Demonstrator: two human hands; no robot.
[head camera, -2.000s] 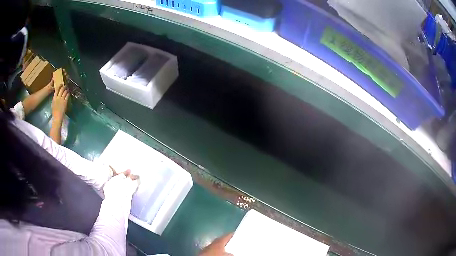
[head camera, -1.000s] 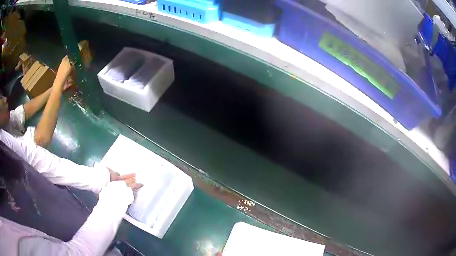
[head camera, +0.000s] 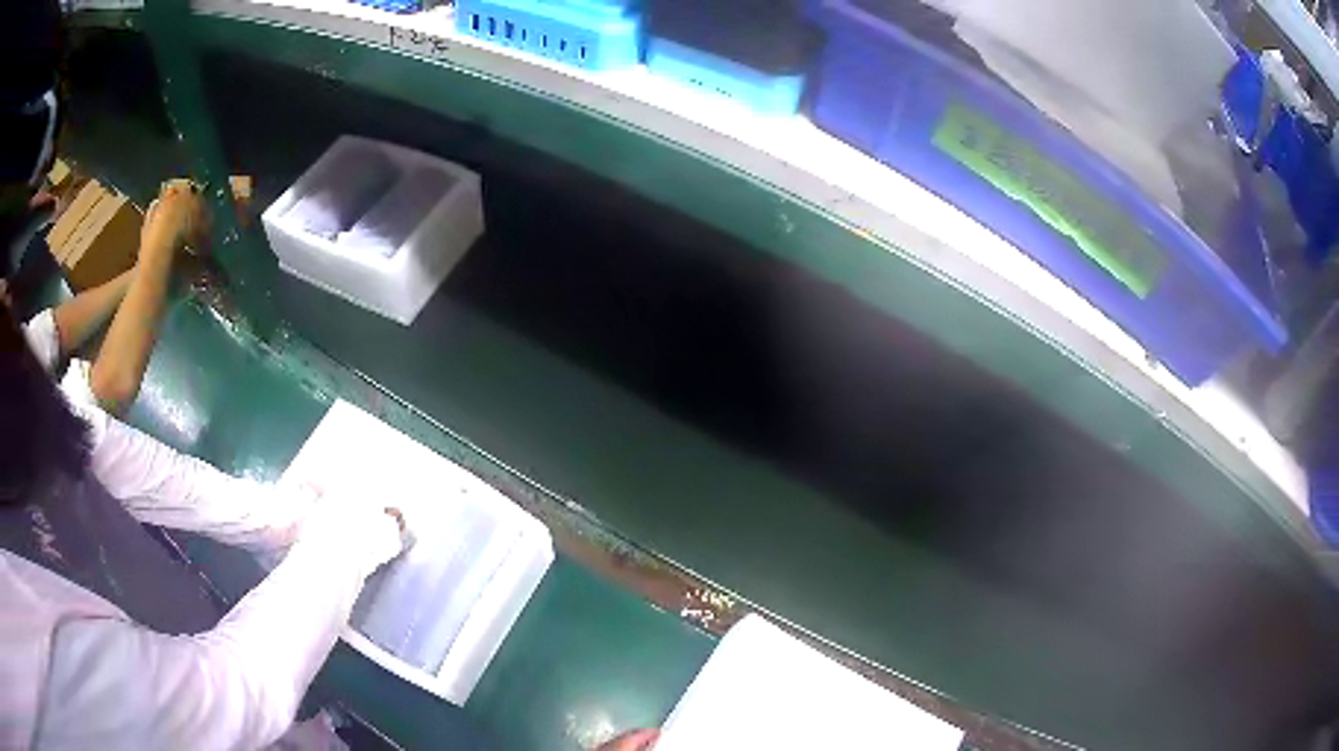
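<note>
A plain white rectangular thing lies at the bottom edge, cut off by it; I cannot tell whether it is a box or a stack of sheets. A small part of a hand, which looks like my left hand, shows at its left edge. Its fingers are mostly out of the picture, so its grip cannot be told. My right hand is not in view.
At left, a neighbour's hands work in a white foam tray with greyish contents. Another person's hands hold a small brown carton near more cartons. A filled white foam box sits on the dark belt. Blue bin on the shelf beyond.
The foam box on the belt has shifted slightly left in the picture. The white thing at the bottom and the hand beside it have shifted slightly. The neighbours' hands and arms have moved.
</note>
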